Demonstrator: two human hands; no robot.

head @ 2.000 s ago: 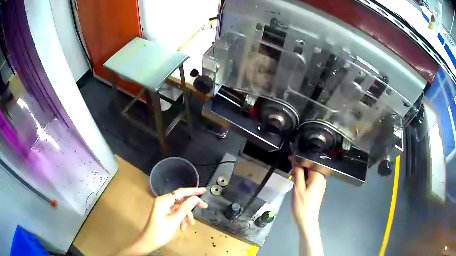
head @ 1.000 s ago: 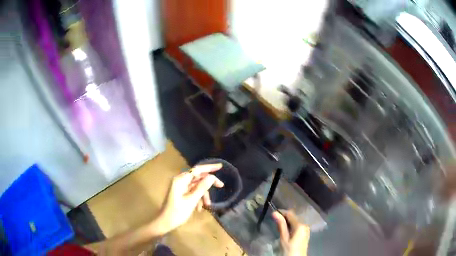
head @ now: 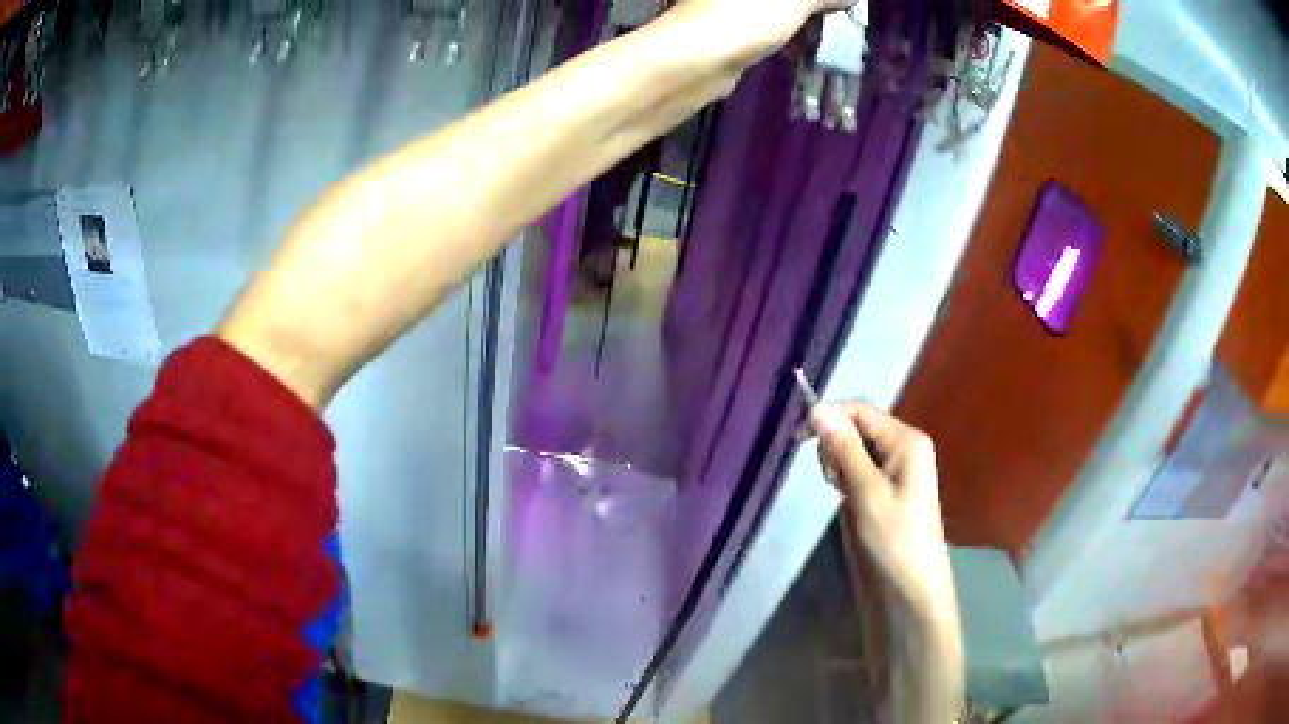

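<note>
My left hand (head: 756, 28) is raised at the top edge, beside a silver-white hanging clip (head: 837, 64). Its fingers are partly cut off, so its hold on the clip cannot be told. My right hand (head: 888, 474) is shut on a small, slim silver tool, perhaps tweezers (head: 806, 392), pointing up. A long black strip (head: 763, 460) hangs at a slant below the clip, in front of the purple curtain (head: 756, 304). The tool tip is at the strip's edge; whether it touches cannot be told.
More metal clips (head: 436, 28) hang along the top. A white frame post (head: 926, 297) stands right of the curtain, with an orange door (head: 1089, 170) with a purple window beyond. A grey-green stool top (head: 997, 622) is low right. Something blue (head: 28, 523) shows at the left edge.
The view has swung left and up from the machine to the curtained opening. My left hand has risen to the clips. The strip near my right hand now hangs by the curtain.
</note>
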